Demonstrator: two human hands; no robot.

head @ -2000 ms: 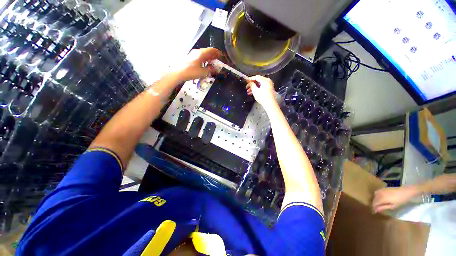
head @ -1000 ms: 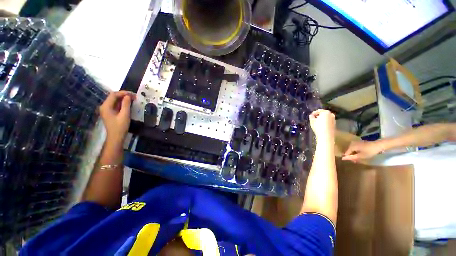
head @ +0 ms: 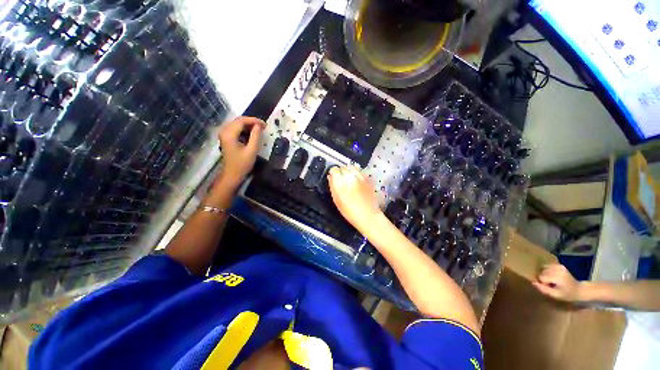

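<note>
The dark square nest (head: 350, 119) sits on the perforated silvery plate (head: 396, 160), with a small blue-violet light spot on it. Three black housings (head: 297, 163) lie in a row along the plate's front edge. My right hand (head: 352, 191) is at the right end of this row, with its fingertips on another black housing, mostly hidden by the fingers. My left hand (head: 242, 144) rests at the plate's left edge with its fingers curled; whether it holds anything cannot be told. A clear blister tray (head: 450, 189) with black housings in its pockets lies right of the plate.
Tall stacked blister trays (head: 116, 155) stand at left. A round clear ring with a yellow rim (head: 398, 69) hangs above the plate's back edge. A monitor (head: 615, 54) and cables (head: 522, 76) are upper right. Another person's hand (head: 559, 282) is over the carton (head: 517, 318) at lower right.
My hands first left the nest; my right hand went out to the blister tray's right edge and has now come back to the housing row. My left hand stays at the plate's left edge.
</note>
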